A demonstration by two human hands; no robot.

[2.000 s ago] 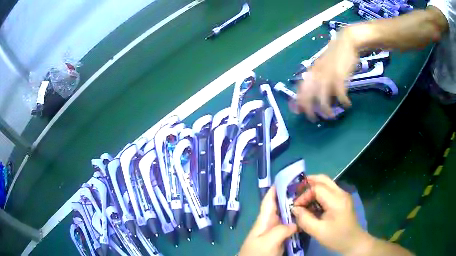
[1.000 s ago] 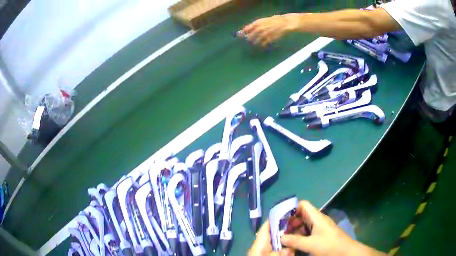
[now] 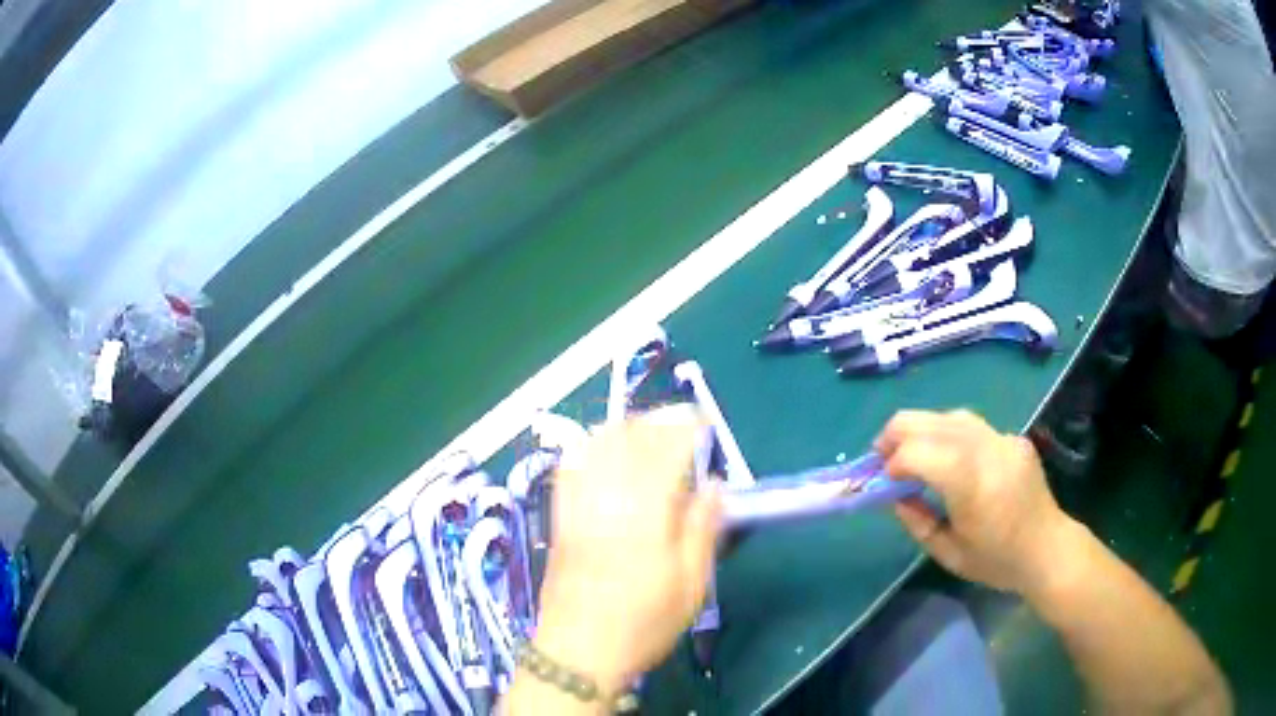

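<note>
A white bent pen unit (image 3: 800,495) is held level between both hands above the green bench, slightly blurred. My left hand (image 3: 630,525), with a beaded bracelet at the wrist, is closed around its left end and hides that end. My right hand (image 3: 959,490) pinches its right, bent end between thumb and fingers. Small dark and reddish parts show near the right hand. A dense row of white pen units (image 3: 399,616) lies to the left and partly behind my left hand.
A looser group of pen units (image 3: 924,266) lies right of centre, with another pile (image 3: 1022,84) farther back. A cardboard tray (image 3: 574,49) stands at the back. Clear plastic bag (image 3: 154,343) at left. A person's light clothing (image 3: 1224,140) shows at the right edge.
The held unit has turned from upright to level and risen, with my hands farther apart. The other person's arm has withdrawn. The loose unit lying right of the row is no longer visible there.
</note>
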